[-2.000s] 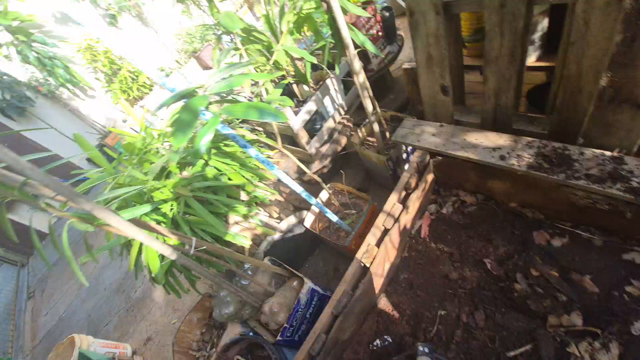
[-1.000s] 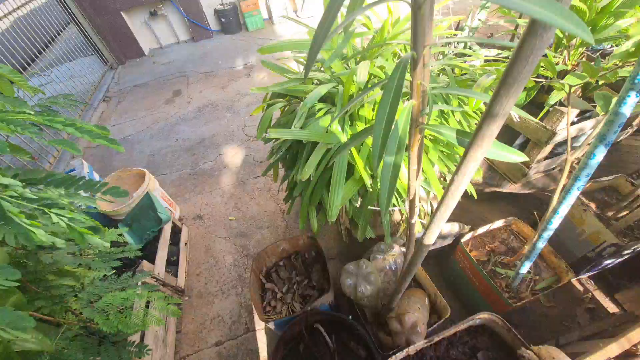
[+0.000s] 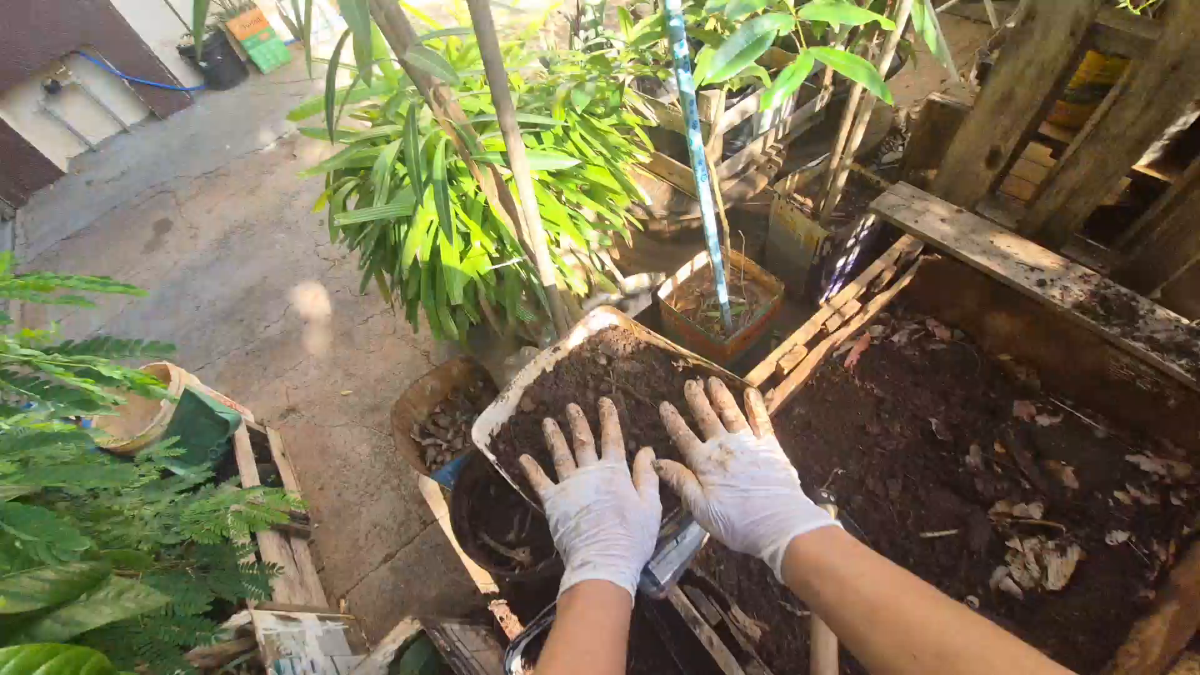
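Observation:
Both my hands wear thin white gloves smeared with soil. My left hand point(image 3: 600, 497) lies palm down with fingers spread over the near part of a square container point(image 3: 502, 412) filled with dark soil. Beside it, my right hand point(image 3: 731, 469) is also palm down with fingers apart, over the container's right side. The thumbs almost meet. Neither hand grips anything. Just below the hands a grey metallic-looking object point(image 3: 673, 555) shows in part; what it is I cannot tell. A light wooden handle point(image 3: 823, 637) stands at the bottom edge.
A wooden planter bed point(image 3: 1031, 281) with soil and dry leaves lies at right. A pot of dry leaves point(image 3: 441, 412), a black pot point(image 3: 502, 520) and an orange-rimmed planter point(image 3: 722, 305) with a blue pole point(image 3: 698, 159) surround the container. Leafy stems point(image 3: 520, 178) rise behind it.
Both gloved hands have come into view over the soil-filled container; neither showed in the earlier frames. The view has swung widely between frames.

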